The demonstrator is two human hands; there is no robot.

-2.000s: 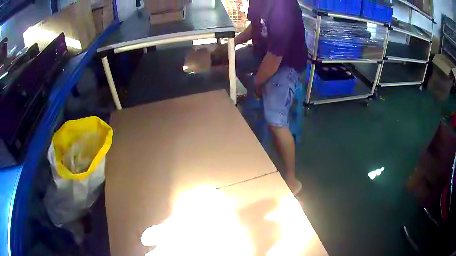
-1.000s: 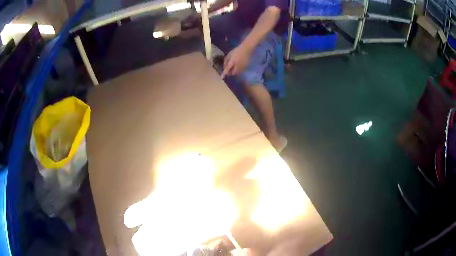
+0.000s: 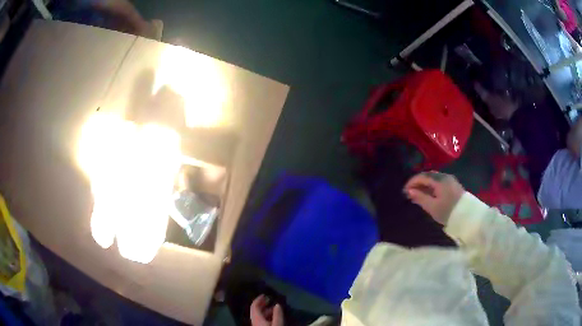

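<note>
A small open brown box (image 3: 205,168) sits on the cardboard-covered table, its left part lost in glare. A crinkled clear plastic bag (image 3: 196,219) lies in it; its contents cannot be told. My right hand (image 3: 437,193), in a cream sleeve, is raised over my dark trousers near the red stool. Its fingers are loosely curled and apart, and nothing shows in it. My left hand (image 3: 267,311) is low at the bottom edge, right of the table, partly cut off; two fingers show and its grip is hidden. Neither hand touches the box.
The cardboard sheet (image 3: 57,76) covers the table. A blue stool (image 3: 319,232) stands beside its right edge, with a red stool (image 3: 441,118) beyond. A yellow-rimmed bag (image 3: 14,245) is at far left. Another person's hand (image 3: 131,16) is at the table's far edge; another person sits at right.
The view has swung right and down. The stools, my hands and my cream clothing now show; the open box and bag show more fully. The racks have left the view.
</note>
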